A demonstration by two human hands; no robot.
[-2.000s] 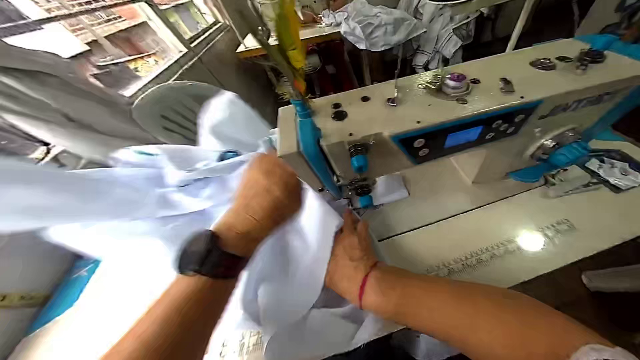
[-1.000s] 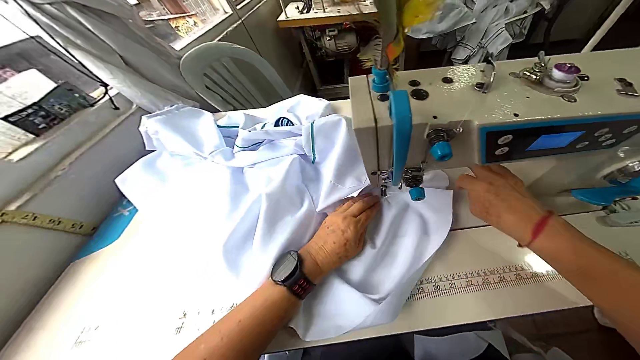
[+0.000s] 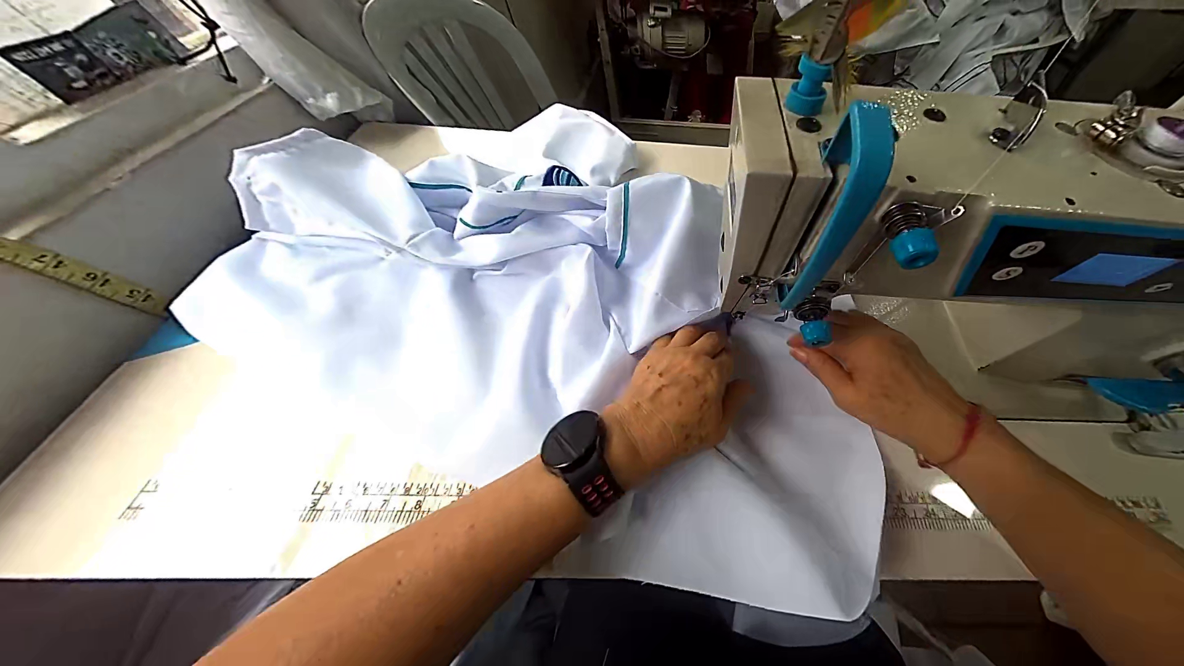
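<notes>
A white garment with teal piping [image 3: 444, 305] lies spread over the sewing machine's table, its right part under the needle area. My left hand [image 3: 680, 398], with a black watch on the wrist, rests on the cloth just left of and below the presser foot, fingers bent. The foot is partly hidden by the machine head [image 3: 772, 203]. On the right, my right hand [image 3: 874, 370] is at the cloth's edge beside the blue tension knob [image 3: 815, 333], thumb and fingers near each other; whether it pinches cloth cannot be made out. A dark blue patterned patch [image 3: 561, 176] shows at the back of the garment.
The machine's control panel [image 3: 1091, 264] faces me at the right. A printed ruler [image 3: 388, 499] runs along the table's front. A yellow measuring tape [image 3: 79, 277] lies along the left wall ledge. Behind the table stands a plastic chair [image 3: 458, 55]; a motor [image 3: 673, 32] is farther back.
My right hand has moved from the side of the machine arm to beside the needle area. My left hand stays on the cloth. Two seconds ago the garment was bunched up in my hands.
</notes>
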